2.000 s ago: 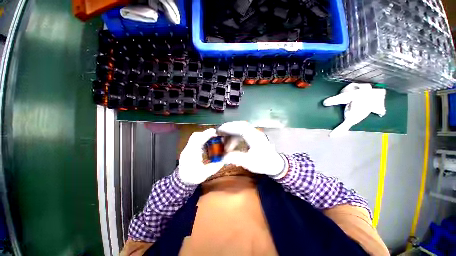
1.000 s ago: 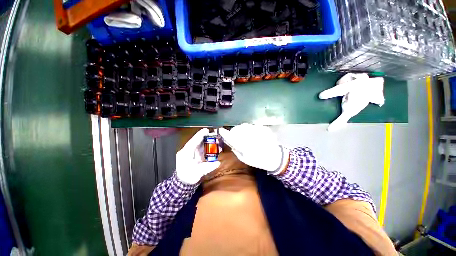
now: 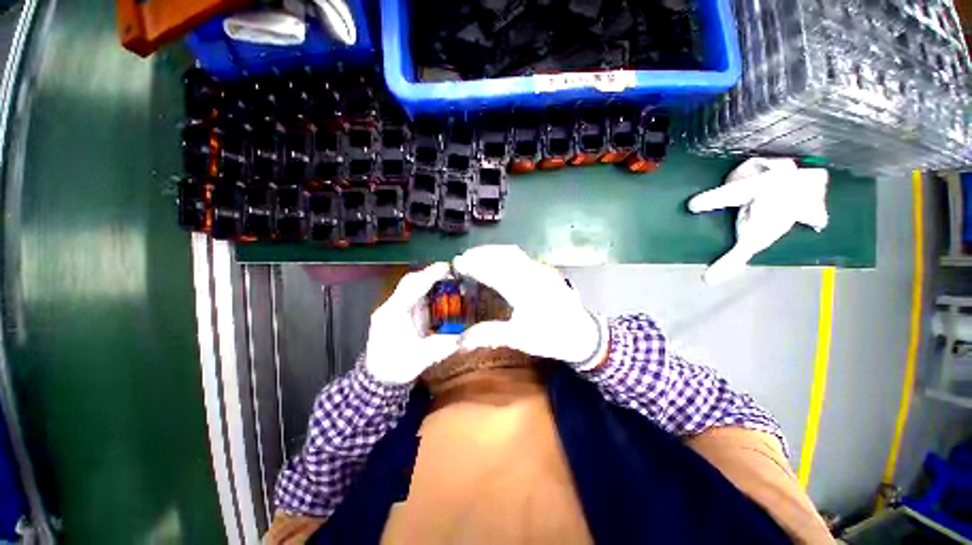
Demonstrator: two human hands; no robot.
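A wound coil (image 3: pixel 448 306) with orange-red windings and blue ends is held upright above the lap. My left hand (image 3: pixel 403 325), in a white glove, grips it from the left, fingers at its top and thumb at its bottom. My right hand (image 3: pixel 535 309), also gloved, curves around from the right, its fingertips touching the coil's top and bottom ends. Black units with some orange-red showing (image 3: pixel 356 202) stand in tight rows on the green-topped bench (image 3: pixel 597 229) beyond the hands.
A blue bin (image 3: pixel 565 87) of black parts stands behind the rows. Clear blister trays (image 3: pixel 842 101) are stacked at right, with an empty white glove (image 3: pixel 762 208) before them. An orange tray (image 3: pixel 171 23) and small blue bin (image 3: pixel 352 53) are at upper left, beside the green belt (image 3: pixel 101 277).
My right hand's fingers have closed in on the coil's top and bottom since one second ago. The coil now shows two windings side by side. The bench view has shifted slightly.
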